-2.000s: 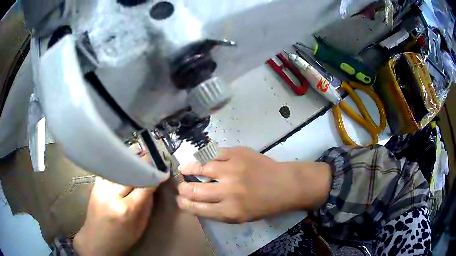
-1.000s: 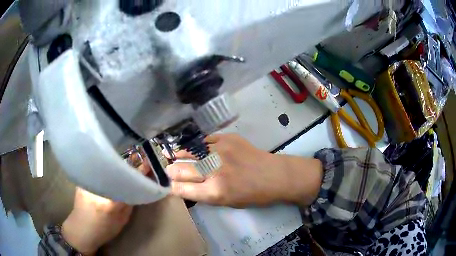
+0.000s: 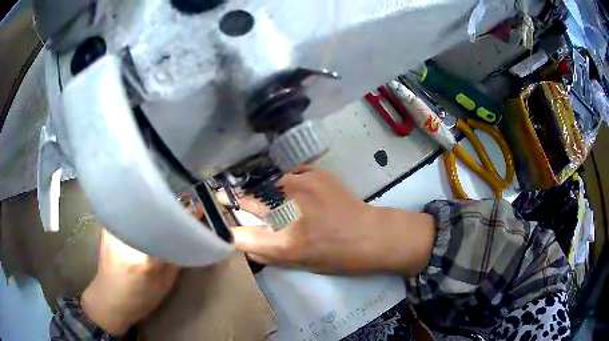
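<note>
A khaki-brown garment panel (image 3: 214, 303) lies under the white-grey sewing machine head (image 3: 133, 160) and over the front of the table. My left hand (image 3: 130, 283) lies on the panel left of the needle area, its fingertips partly hidden behind the machine's curved guard. My right hand (image 3: 327, 223) is at the panel's right edge beside the lower ridged knob (image 3: 282, 215), fingers reaching toward the presser foot area. The needle and the right fingertips are mostly hidden, so I cannot tell if either hand grips the cloth.
Red-handled thread snips (image 3: 389, 112), a white tube with red print (image 3: 421, 113), a green-handled screwdriver (image 3: 462, 93) and yellow scissors (image 3: 482, 160) lie at the right. An orange-yellow plastic-wrapped box (image 3: 547, 136) is beyond them. A dark spot (image 3: 380, 158) shows on the machine bed.
Both hands have moved in closer to the needle area and the machine guard than two seconds ago, and the left hand lies further left. The view has shifted slightly.
</note>
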